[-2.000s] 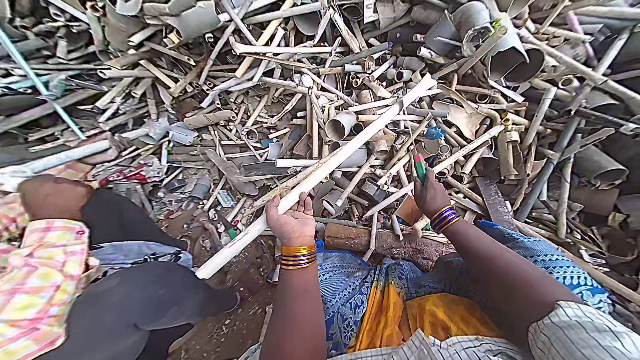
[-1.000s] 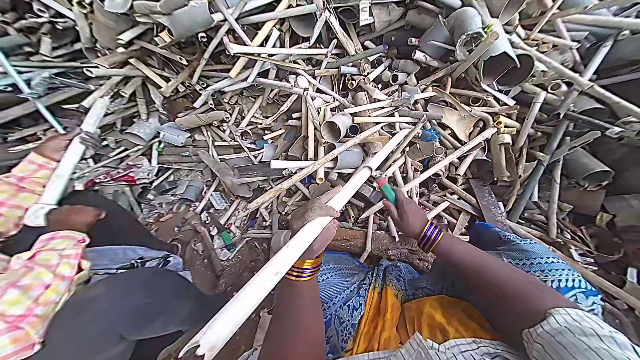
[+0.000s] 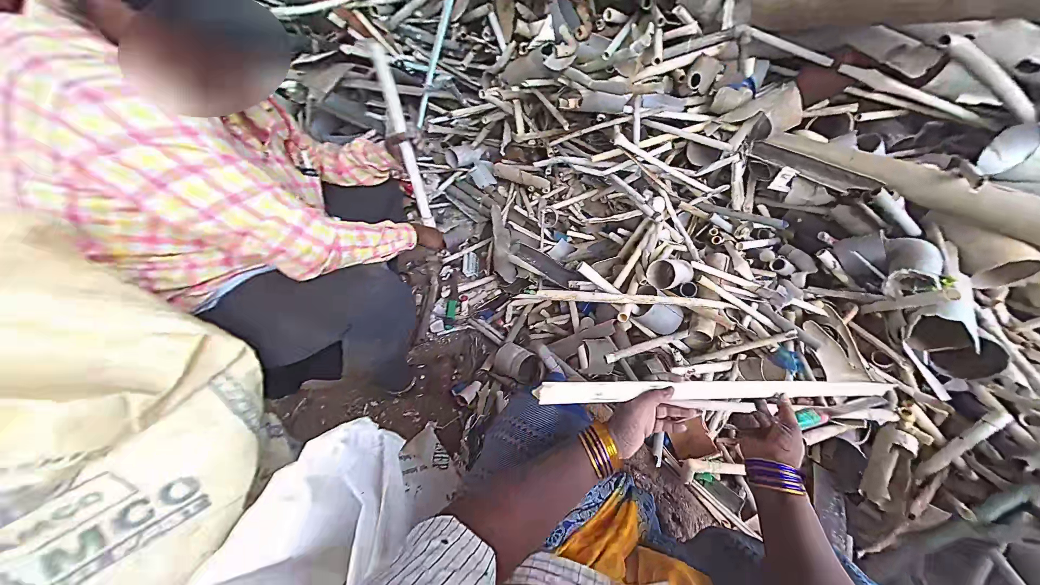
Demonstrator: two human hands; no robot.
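Observation:
A long, split white plastic pipe (image 3: pixel 715 391) lies crosswise in front of me, just above my knees. My left hand (image 3: pixel 643 421), with orange and gold bangles, grips it from below left of its middle. My right hand (image 3: pixel 773 435), with purple and gold bangles, holds a small green-handled tool (image 3: pixel 810 418) at the pipe's underside; the tool's working end cannot be made out. Beyond the pipe spreads a heap of broken plastic pipe pieces (image 3: pixel 670 274), short tubes and strips.
At the left, a person in a checked shirt (image 3: pixel 187 187) sits holding another white pipe (image 3: pixel 400 130). Large woven sacks (image 3: pixel 122 406) bulge at the lower left, beside a white sack (image 3: pixel 317 504). A wide, split grey pipe (image 3: pixel 910 183) lies on the heap at the right.
The view has swung left, bringing the sacks in. The pipe in my left hand has turned from slanting to nearly level across me. The person at the left now holds their pipe more upright.

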